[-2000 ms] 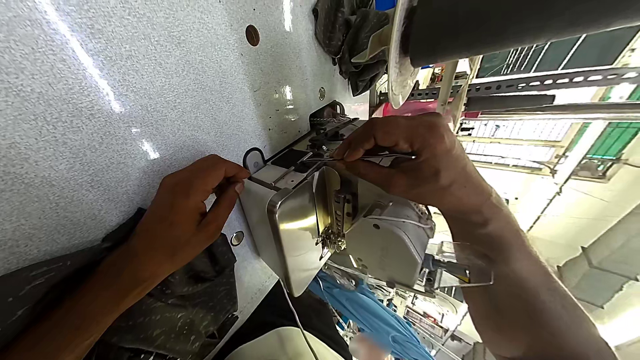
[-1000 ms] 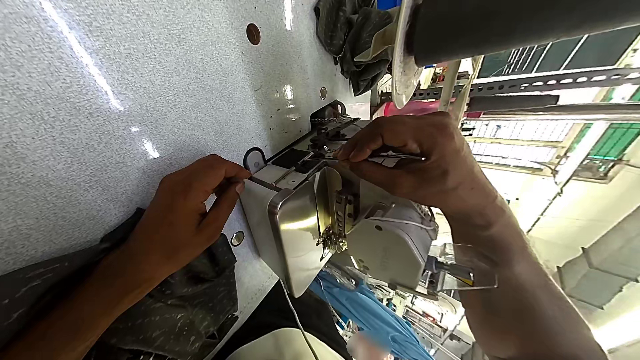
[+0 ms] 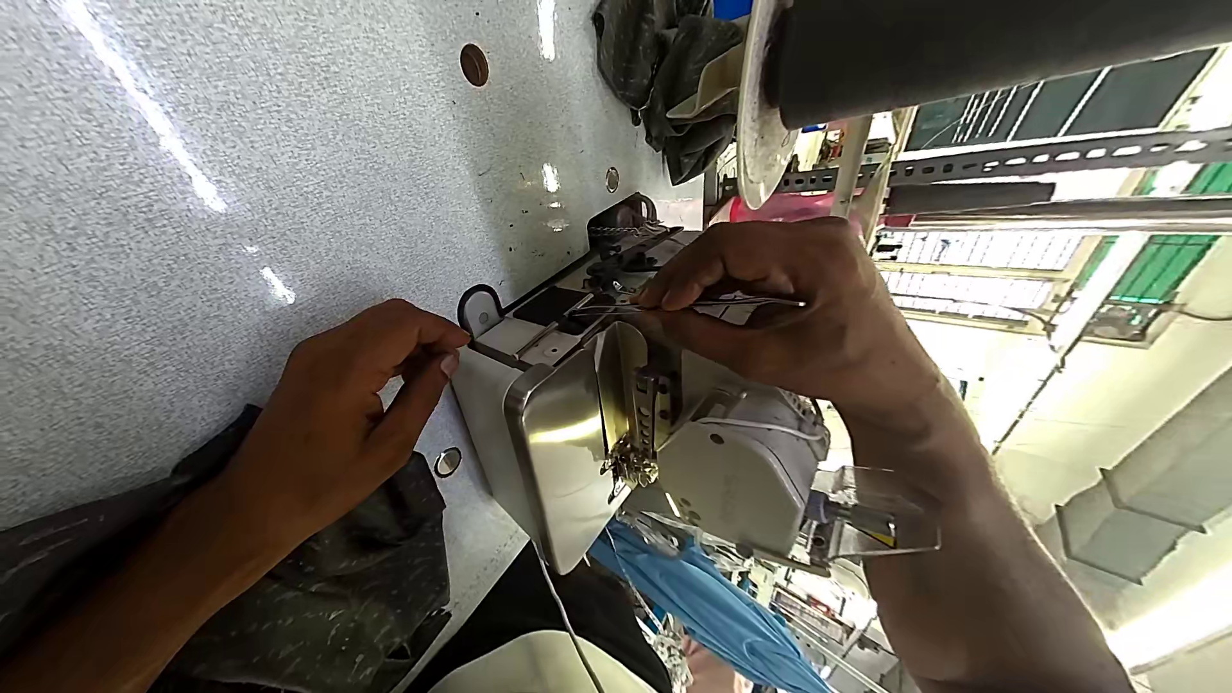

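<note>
An industrial sewing machine [image 3: 491,433], seen sideways, stands on a speckled grey tabletop [image 3: 318,173]. Metal tweezers [image 3: 746,301] are in my right hand [image 3: 770,298], pinched between thumb and fingers, with their tips over the machine's needle and looper area. My left hand [image 3: 356,414] is at the machine's near left corner, thumb and forefinger almost together beside its edge; whether a thread lies between them is too small to tell. A polished metal cover [image 3: 558,443] and a cluster of brass-coloured parts [image 3: 630,462] are below my right hand.
Dark fabric [image 3: 337,587] lies under my left forearm, and more dark cloth [image 3: 674,77] is at the top. A dark roller with a pale disc [image 3: 760,115] juts in at upper right. A clear plastic guard [image 3: 885,515] sticks out by my right forearm. Blue cloth [image 3: 703,597] hangs below.
</note>
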